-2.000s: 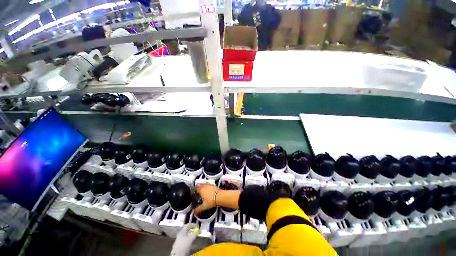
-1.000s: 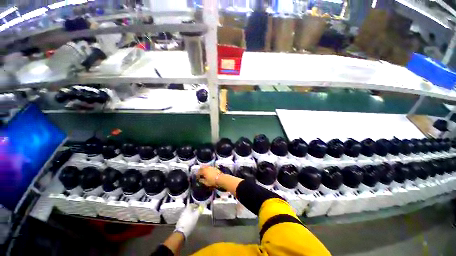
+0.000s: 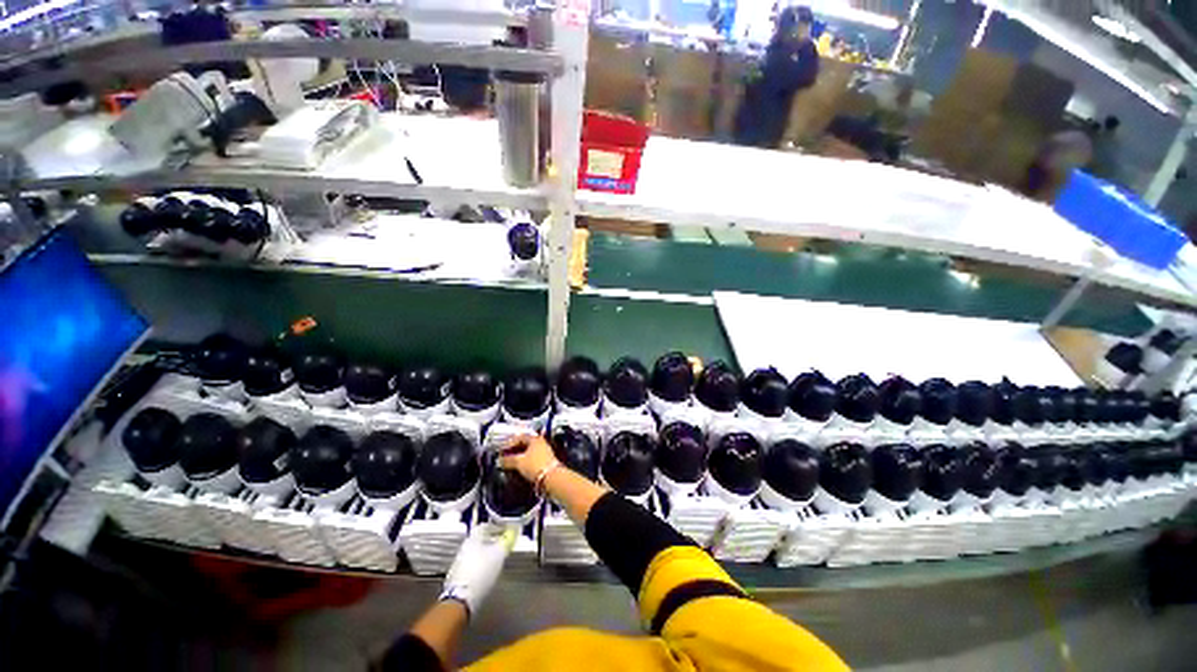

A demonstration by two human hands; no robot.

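Observation:
Glossy black camera heads on white housings stand in two long rows. My bare right hand [image 3: 529,460], with a thin bracelet, has its fingers on the top of one camera head [image 3: 509,494] in the front row. My left hand [image 3: 477,565], in a white glove, is at the lower front of the same camera, its fingertips against the white camera housing [image 3: 512,517]. The camera stands upright in the row. The undersides of my fingers are hidden.
A monitor [image 3: 59,344] stands at the left end of the rows. Behind them lie a green surface [image 3: 394,326] and a white board [image 3: 880,344]. A metal post [image 3: 565,197] rises near the middle. The shelf holds a red box [image 3: 612,152] and a blue crate [image 3: 1120,218]. A person stands beyond.
The view has shifted, showing more of the rows at the right. Both hands stay at the same camera. The gloved left hand has come further into view since the earliest frame.

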